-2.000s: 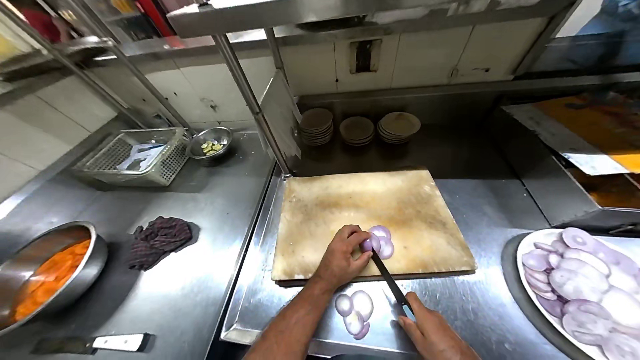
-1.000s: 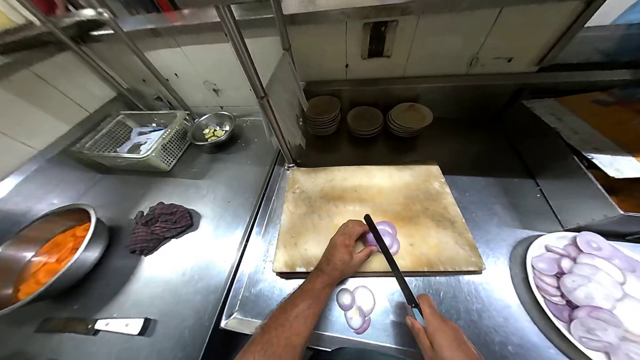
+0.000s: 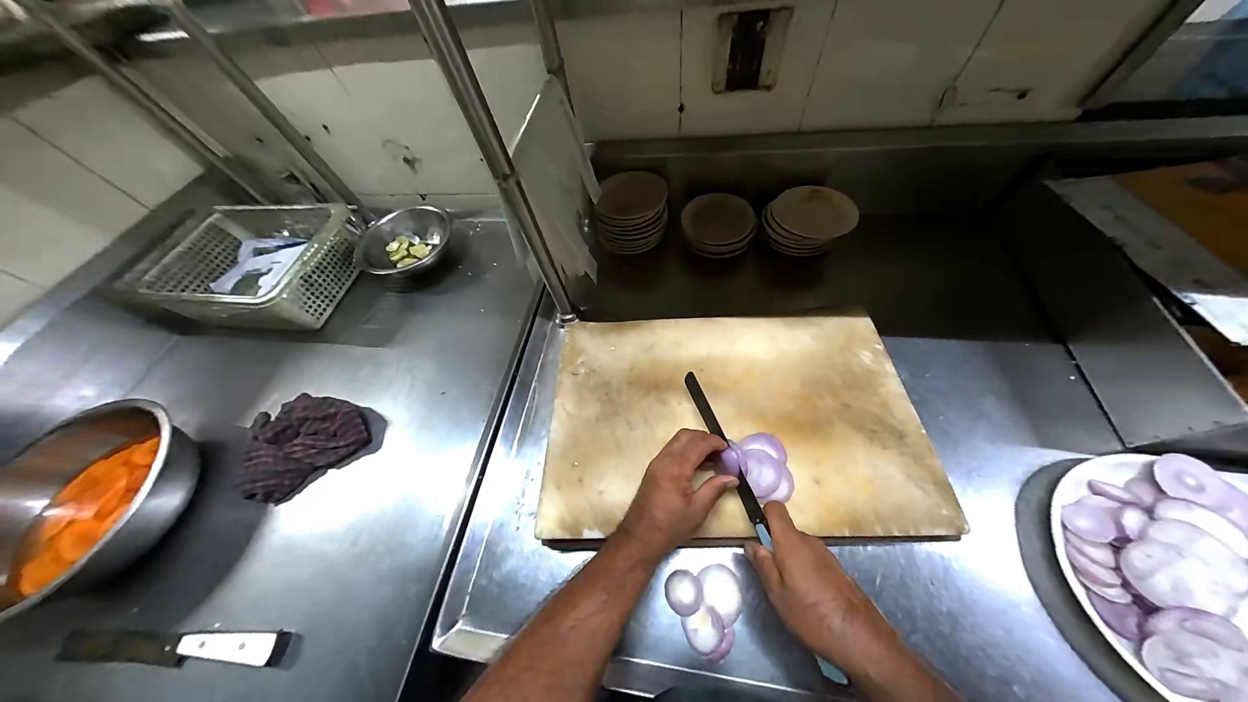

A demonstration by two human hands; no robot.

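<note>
My left hand (image 3: 684, 485) pinches a piece of red onion (image 3: 729, 459) on the cutting board (image 3: 624, 390). In my right hand (image 3: 804, 585) is the handle of a kitchen knife (image 3: 706, 405), its dark narrow blade lying across the board between the held piece and several cut onion slices (image 3: 765, 466). The blade points away and to the left. Peeled onion pieces (image 3: 707, 609) lie on the steel counter just in front of the board, between my forearms.
A plate of onion slices (image 3: 1185, 556) stands at right. Left are a steel bowl of sliced carrots (image 3: 93, 507), a checked cloth (image 3: 304, 444), a white-handled knife (image 3: 229, 647), a plastic basket (image 3: 322, 283) and a small bowl (image 3: 405, 249). Stacked small plates (image 3: 719, 224) stand behind the board.
The knife has moved left from over the onion slices and now lies beside the piece in my left hand. Its tip points further left than before.
</note>
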